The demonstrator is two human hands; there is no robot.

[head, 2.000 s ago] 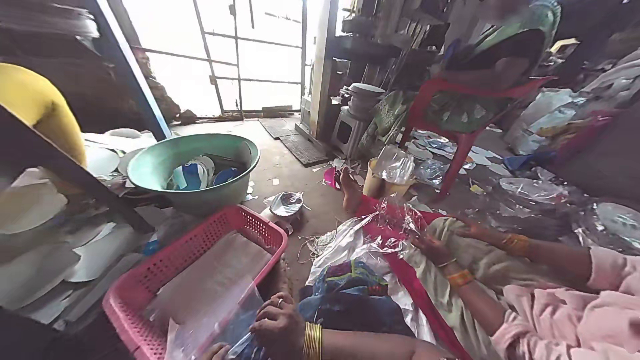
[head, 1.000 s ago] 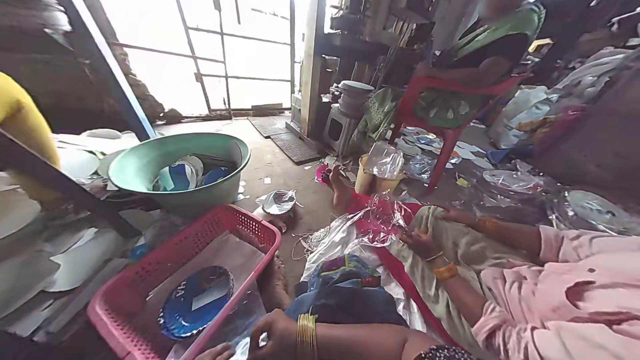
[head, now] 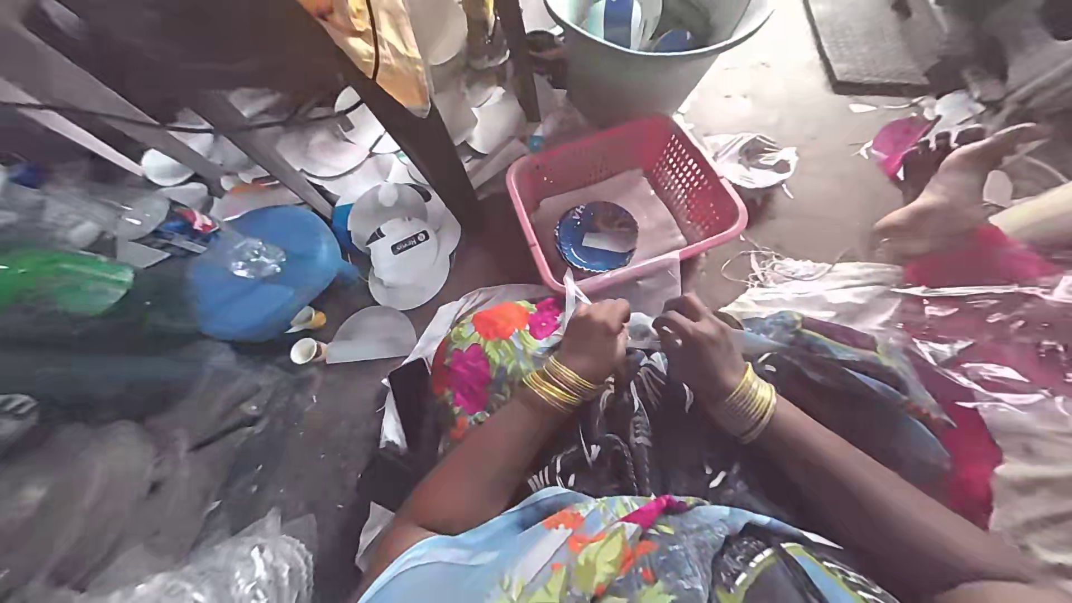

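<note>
My left hand (head: 593, 339) and my right hand (head: 697, 343), each with golden bangles at the wrist, are close together over my lap. Both are closed on a clear plastic sheet or bag (head: 643, 328) that stretches between them. Just beyond them stands a pink plastic basket (head: 523, 219), its near rim behind my fingers. In the basket a round blue printed disc or plate (head: 584, 232) with a pale patch lies on a whitish sheet (head: 641, 199). Part of the plastic hangs over the basket's near rim.
A pale green tub (head: 636, 79) with printed discs stands behind the basket. White round cutouts (head: 406, 280), a blue rounded object (head: 264, 272) and paper cups (head: 308, 350) lie at left. Another person's bare foot (head: 950, 197) is at right, near crumpled foil-like sheets (head: 988, 335).
The view has swung down and left. The blue disc shows in the basket now and one second ago, but not two seconds ago. My two hands are now together over my lap.
</note>
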